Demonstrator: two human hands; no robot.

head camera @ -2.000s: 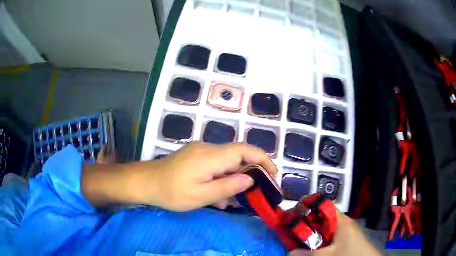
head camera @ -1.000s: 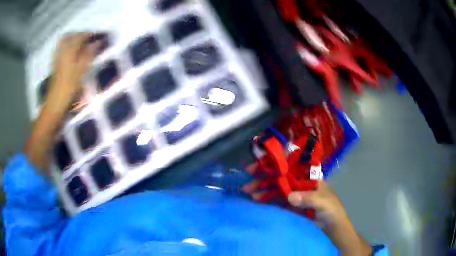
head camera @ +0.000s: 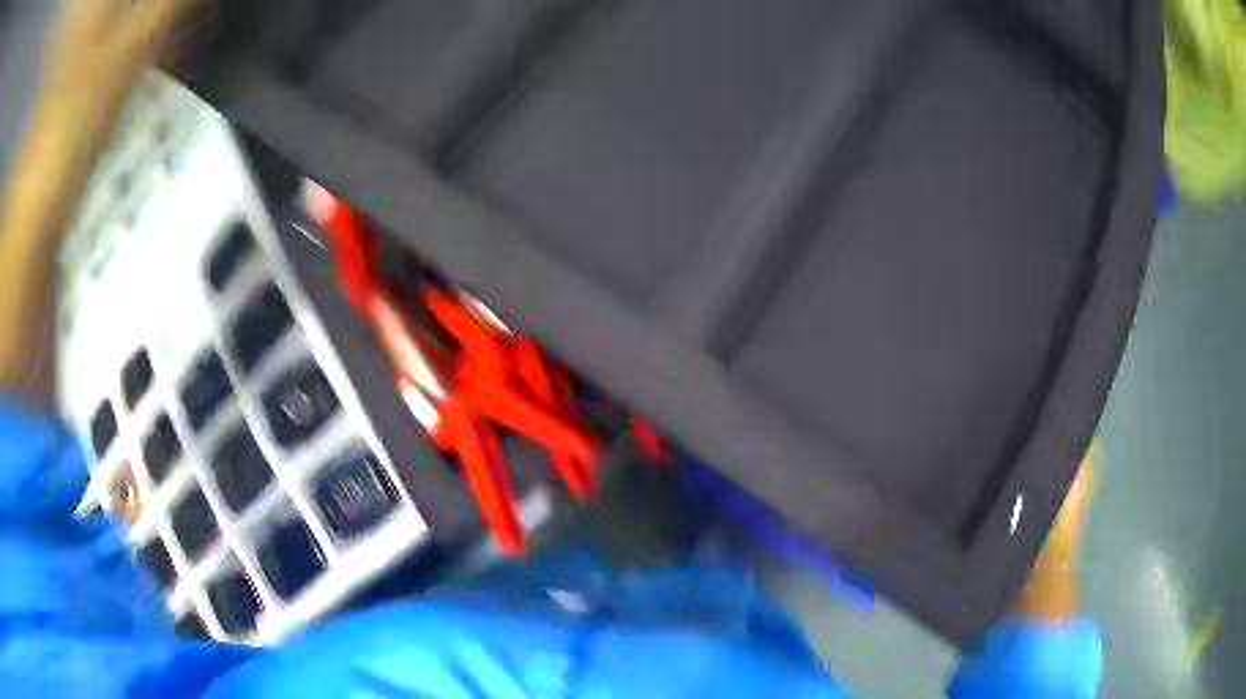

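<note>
A large black foam tray [head camera: 875,260] with wide rectangular compartments fills the upper right, tilted; the compartments in view hold nothing. My left hand [head camera: 144,27] is blurred at its upper left corner, partly cut off by the frame. My right hand [head camera: 1074,526] is at its lower right edge, mostly hidden behind it, with only the wrist area showing. Red spring clamps [head camera: 499,389] show beneath its lower left edge, over another dark tray [head camera: 396,451]. A white blister tray [head camera: 376,560] at left holds smartwatch bodies [head camera: 290,553], mostly screen up.
A strip of blue plastic bin [head camera: 765,512] shows below the black tray. Grey floor [head camera: 1175,451] is at the right. A yellow-green cloth-like thing [head camera: 1209,96] is at the top right edge. The blue sleeves and clothing are along the bottom.
The red clamps have left my right hand. My left hand has moved from the white tray to the black foam tray, which now spans the view. The view has shifted and turned.
</note>
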